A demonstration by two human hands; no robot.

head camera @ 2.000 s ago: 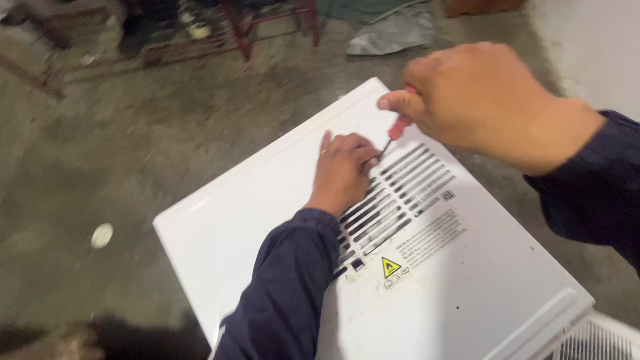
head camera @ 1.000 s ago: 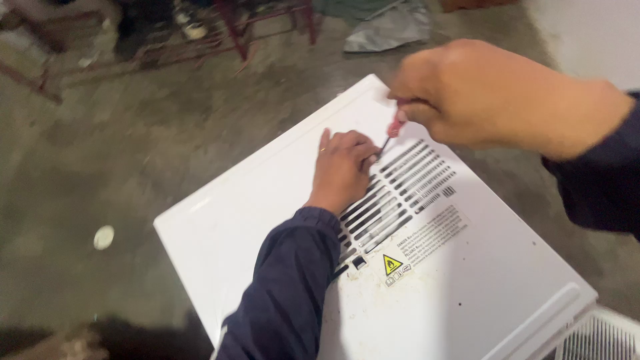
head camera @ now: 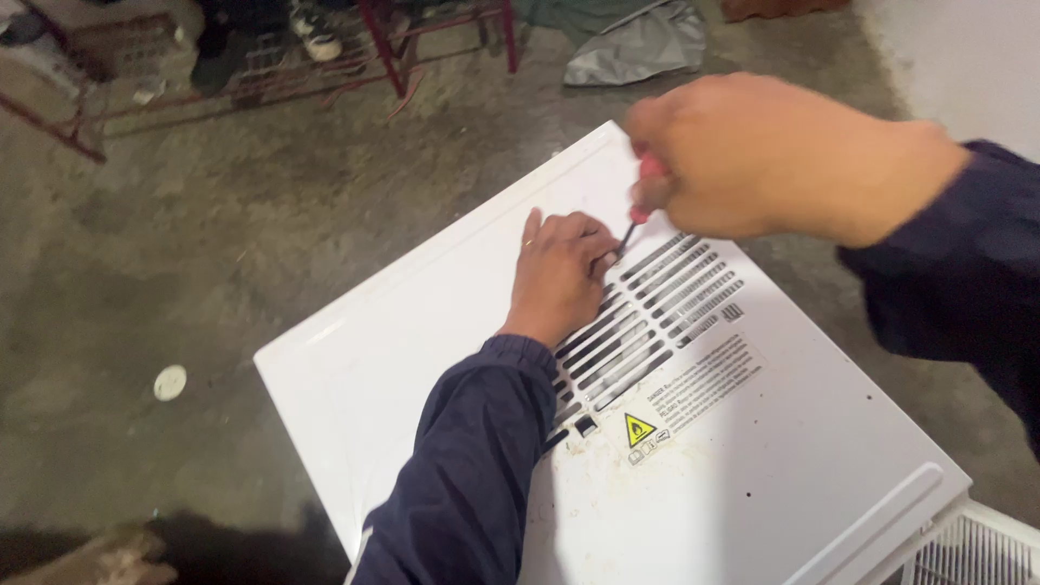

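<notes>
A white metal appliance panel (head camera: pixel 422 301) with a slotted vent grille (head camera: pixel 650 309) fills the middle of the head view. My right hand (head camera: pixel 756 154) grips the red handle of a screwdriver (head camera: pixel 647 183), its dark shaft slanting down to the panel at the grille's upper edge. My left hand (head camera: pixel 565 268) lies on the panel beside the grille, its thumb and fingertips close around the screwdriver's tip. Whether those fingertips pinch the tip or a screw cannot be told. Below the grille is a warning label (head camera: pixel 691 398) with a yellow flame triangle.
A white slatted part (head camera: pixel 971 548) stands at the lower right corner. On the concrete floor lie a round pale disc (head camera: pixel 170 383) at the left and a grey plastic sheet (head camera: pixel 642 49) at the top. A red metal rack (head camera: pixel 382 49) with shoes runs along the top left.
My right hand has shifted and turned slightly around the screwdriver handle. My left hand keeps its place beside the grille.
</notes>
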